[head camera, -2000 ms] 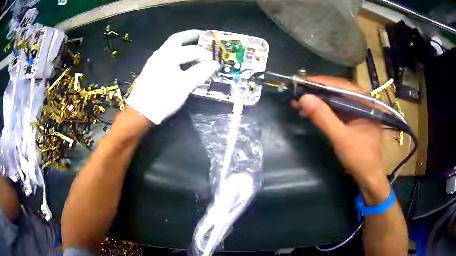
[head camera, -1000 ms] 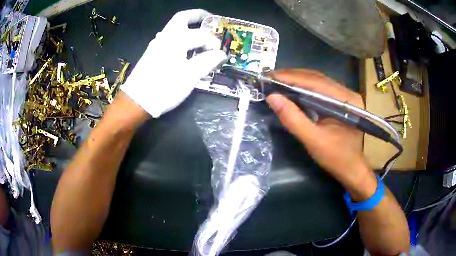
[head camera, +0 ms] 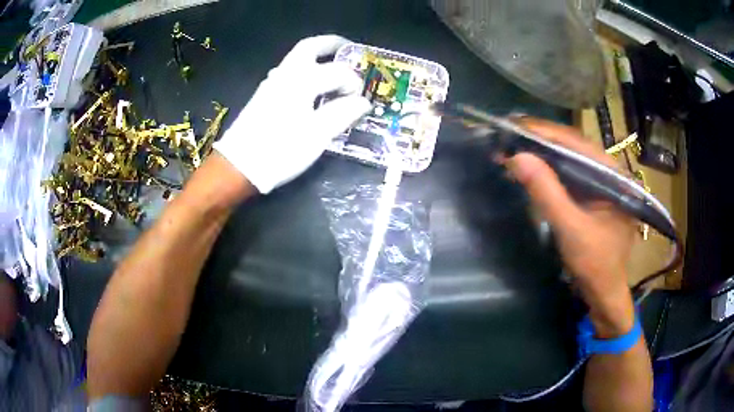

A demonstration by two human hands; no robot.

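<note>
A white socket housing [head camera: 420,149] lies open side up on the dark mat, with a green circuit board [head camera: 397,87] and gold strips inside. My left hand [head camera: 294,113], in a white glove, holds the housing by its left side. My bare right hand [head camera: 575,205] holds a dark soldering iron [head camera: 591,169]; its blurred tip points at the housing's right edge, and whether they touch cannot be told. A white power cord [head camera: 377,241] runs from the housing down into a clear plastic bag [head camera: 410,233].
A loose pile of brass contact strips [head camera: 121,161] lies left of my gloved hand. Stacked housings with cords [head camera: 68,68] stand far left. A translucent extraction hood [head camera: 535,52] hangs upper right. A cardboard-coloured tray [head camera: 664,205] with tools is at right.
Since one second ago my right hand has drawn the iron back to the right, off the housing's interior. My left hand still holds the housing, which appears slightly lower in view.
</note>
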